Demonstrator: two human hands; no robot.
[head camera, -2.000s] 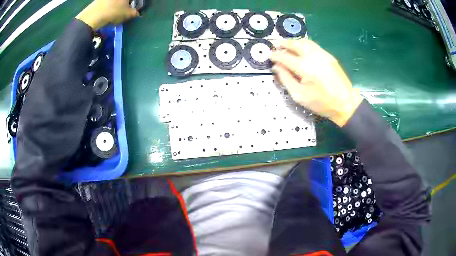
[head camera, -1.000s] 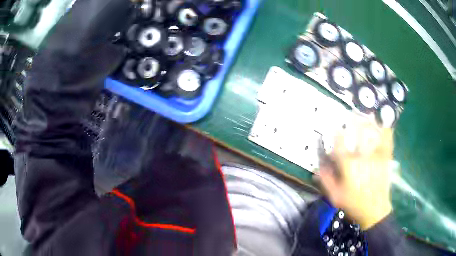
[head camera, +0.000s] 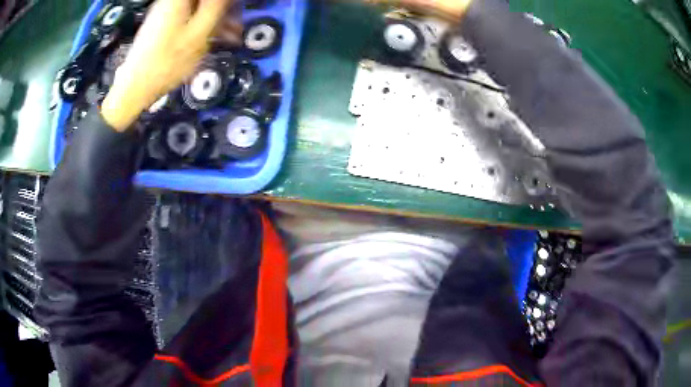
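My left hand (head camera: 163, 60) is over the blue tray (head camera: 279, 136) at the left, blurred, with its fingertips near the top edge; whether it grips a disc I cannot tell. The tray holds many black discs with pale centres, such as this disc (head camera: 244, 131). My right hand (head camera: 448, 6) shows only in part at the top edge, its fingers hidden or out of view. Bare metal plates (head camera: 424, 140) lie side by side right of the tray. Behind them a plate carries black discs (head camera: 401, 36), partly covered by my right sleeve.
A deep blue bin (head camera: 520, 257) heaped with small discs is below the bench edge at the right. Dark slotted racks (head camera: 21, 242) are at the lower left. The green bench edge (head camera: 326, 201) runs across in front of me. Dark equipment shows at the upper right.
The view has turned back and shifted. My left hand has come into view over the tray. My right hand has moved from the bare plates to the top edge, its arm now reaching across the plates.
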